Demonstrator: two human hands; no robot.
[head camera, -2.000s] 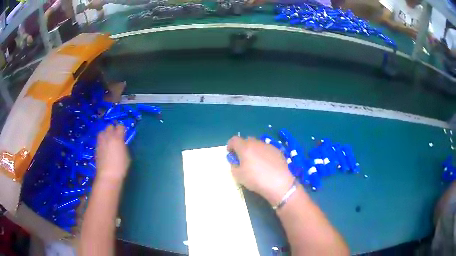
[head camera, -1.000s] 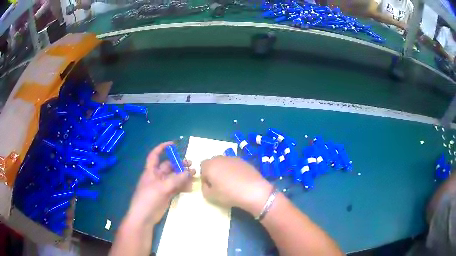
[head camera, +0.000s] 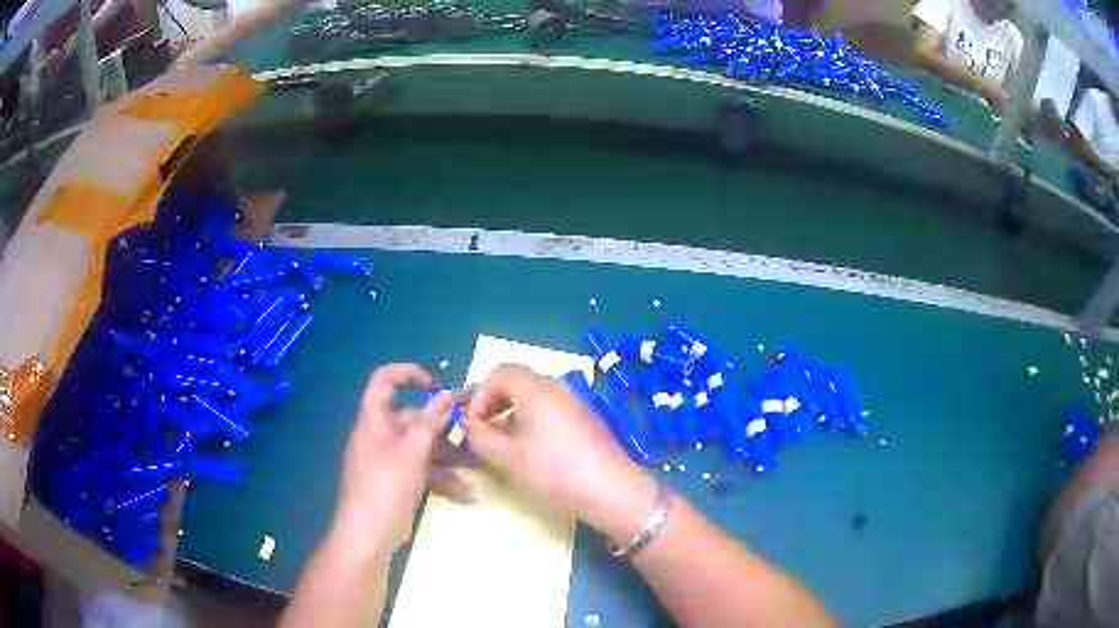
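Note:
My left hand (head camera: 395, 448) holds a blue cell (head camera: 452, 415) over the upper part of the pale label sheet (head camera: 491, 552). A small cream sticker (head camera: 458, 432) shows on the cell between the hands. My right hand (head camera: 540, 439), with a bracelet at the wrist, has its fingertips pinched at the cell's right side; whether they grip the cell or a sticker cannot be told. Blue cells with white bands (head camera: 699, 393) lie right of the sheet. A large heap of blue cells (head camera: 209, 368) without bands lies at the left.
An open cardboard carton (head camera: 74, 258) with orange tape stands at the far left. A pale metal rail (head camera: 552, 249) crosses behind the green bench. More blue cells (head camera: 798, 55) lie on the far side, near a person in white (head camera: 976, 43). Another person's arm shows at the right edge.
My left hand has come from the heap to the sheet with a cell, which is now turned and mostly covered by fingers. My right hand has moved left from the banded cells to meet it.

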